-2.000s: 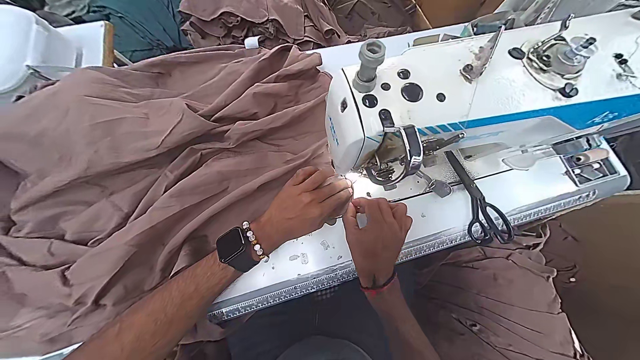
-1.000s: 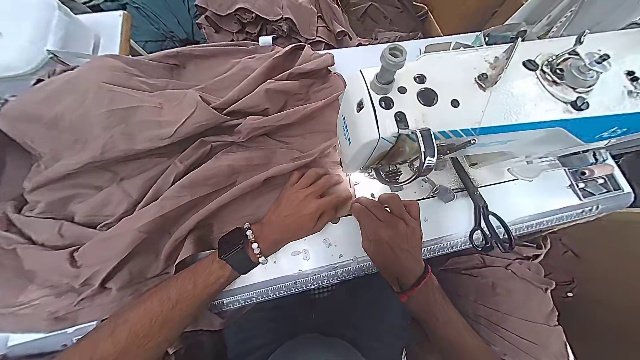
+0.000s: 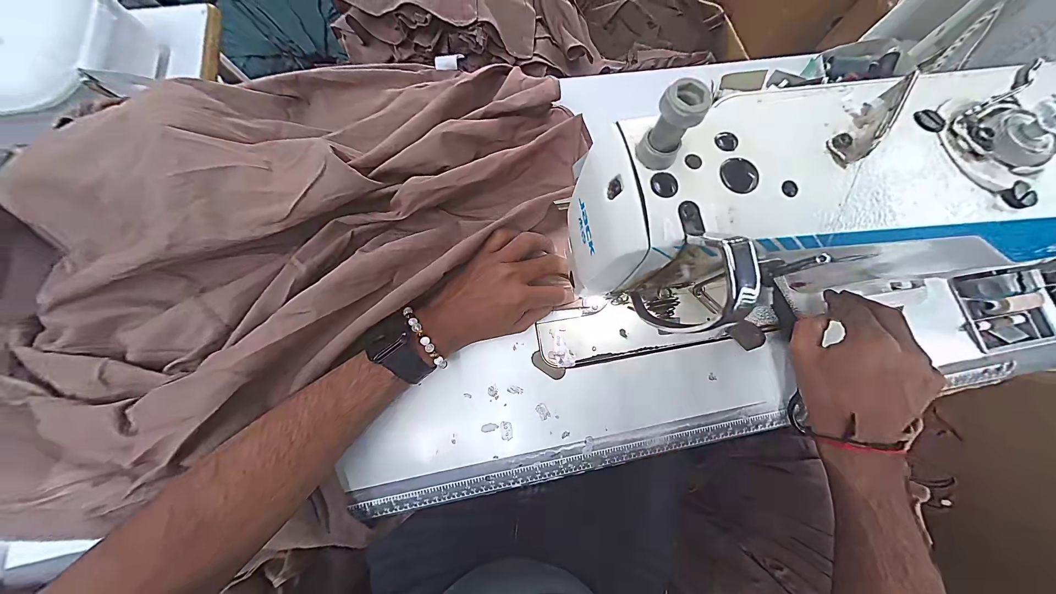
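Observation:
A large piece of brown fabric [image 3: 272, 190] lies gathered on the left of the white sewing machine [image 3: 610, 198], its edge near the lit needle area. My left hand [image 3: 503, 289], with a watch and a beaded bracelet at the wrist, holds the fabric close to the machine's head, fingertips bent over it. On the right, my right hand [image 3: 858, 355] is closed over the black scissors [image 3: 784, 307] on the machine bed. Part of a blade and one handle loop show; the palm hides the rest.
A measuring scale [image 3: 577, 456] runs along the table's front edge. A small compartment tray [image 3: 1002, 309] with a spool sits at the right. More brown fabric [image 3: 487, 33] is heaped behind the table, and a white plastic container [image 3: 66, 49] stands at the back left.
My right hand has moved right, from beside my left hand near the needle to the scissors. My left hand remains on the fabric by the machine's head.

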